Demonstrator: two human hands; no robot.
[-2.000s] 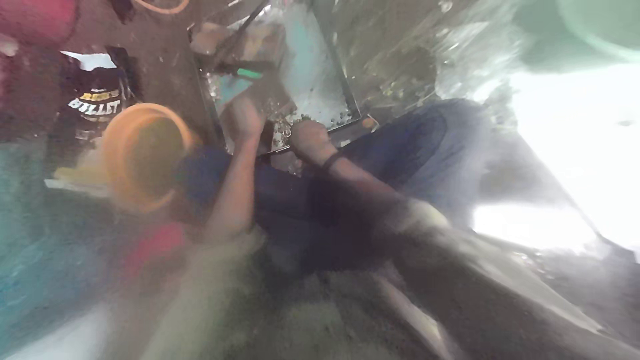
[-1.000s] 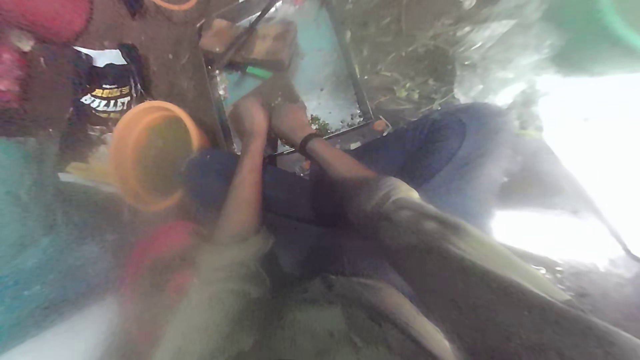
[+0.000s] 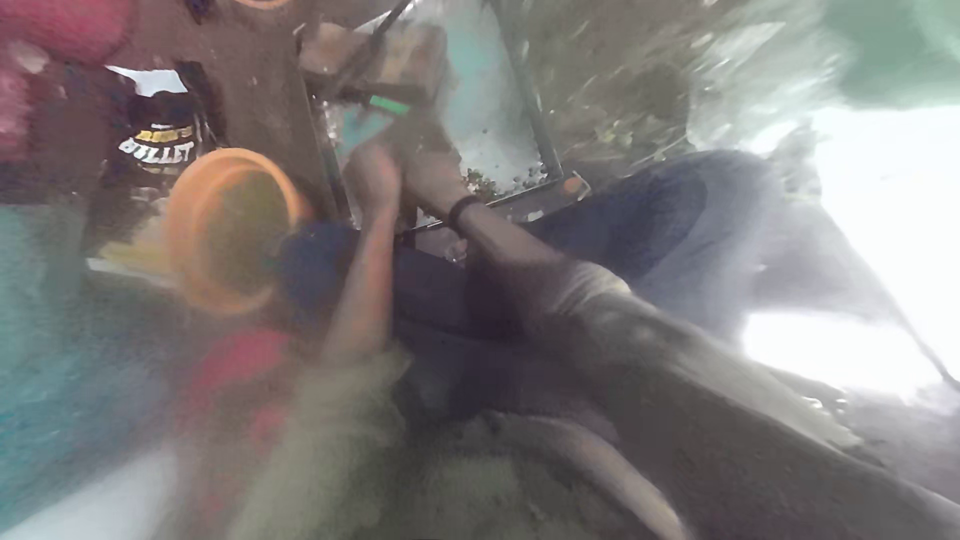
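My left hand (image 3: 373, 176) and my right hand (image 3: 435, 176) are side by side over the near edge of a dark-framed tray (image 3: 544, 142) with a pale blue-green surface. The view is hazy, and what the fingers hold cannot be made out. A bright green piece (image 3: 390, 104) lies just beyond my hands, by brown blocks (image 3: 409, 56) that look like wood or brick. A thin dark bar (image 3: 375, 41) crosses the blocks. Small dark and green bits (image 3: 480, 182) lie in the tray's near right corner, beside my right hand. A dark band circles my right wrist.
An orange plastic bucket (image 3: 184, 225) with greenish-brown contents stands left of my knee. Behind it is a black bag (image 3: 157, 142) bearing writing. Pink-red objects (image 3: 67, 26) sit at the upper left. Clear plastic sheeting (image 3: 742, 71) and scattered plant debris lie to the right.
Two seconds ago my right hand was apart from my left, at the tray's near edge; it has since come up beside my left hand and stays there.
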